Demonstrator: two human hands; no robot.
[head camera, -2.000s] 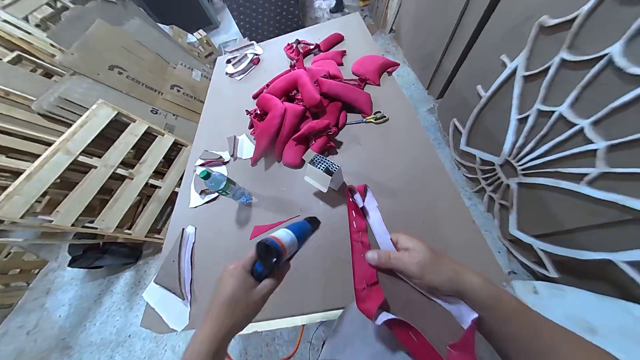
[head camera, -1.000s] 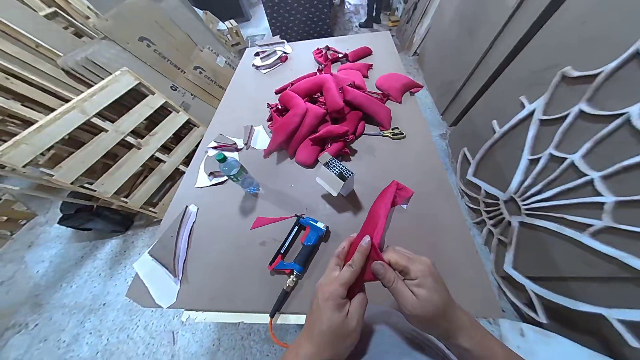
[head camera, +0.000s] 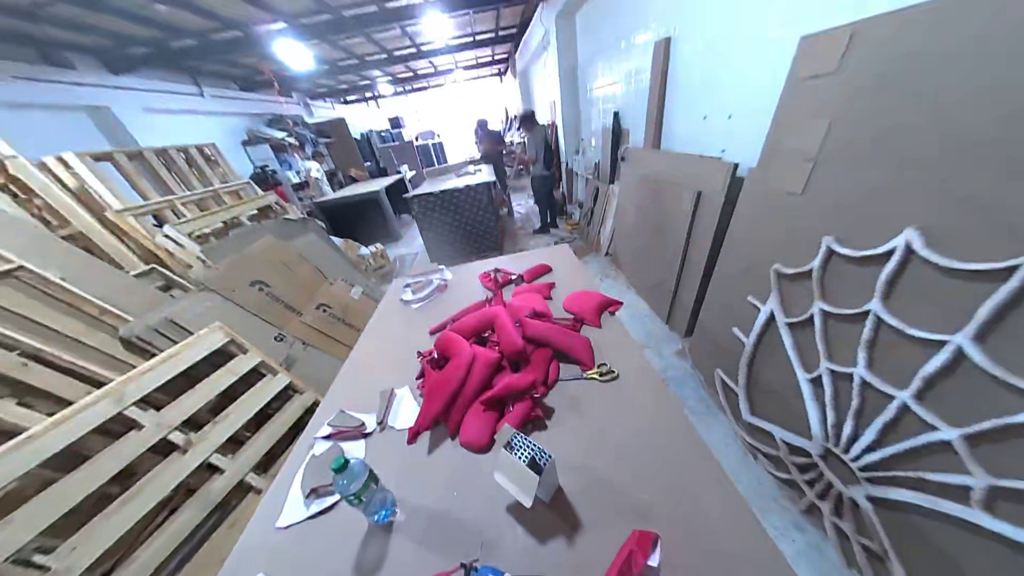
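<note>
Neither my left hand nor my right hand shows in the head view. At the bottom edge, the tip of a red fabric piece (head camera: 634, 552) with a white lining is visible; whatever holds it is out of frame. A small blue part of the staple gun (head camera: 485, 570) shows at the bottom, left of it. Red padded fabric pieces (head camera: 496, 360) lie heaped on the table (head camera: 640, 448), with yellow-handled scissors (head camera: 600, 372) at the heap's right side. An open small white box (head camera: 526, 468) stands in front of the heap.
A plastic water bottle (head camera: 364, 490) and fabric scraps (head camera: 308, 488) lie along the table's left side. Wooden pallets (head camera: 176, 448) lean at left; a web-shaped frame (head camera: 904, 384) stands at right. A person (head camera: 542, 172) and others are farther back.
The view has tilted up strongly. Both hands, seen earlier on the red fabric, have left the frame. Between the two earlier frames, the left hand let go of the staple gun and took hold of the fabric.
</note>
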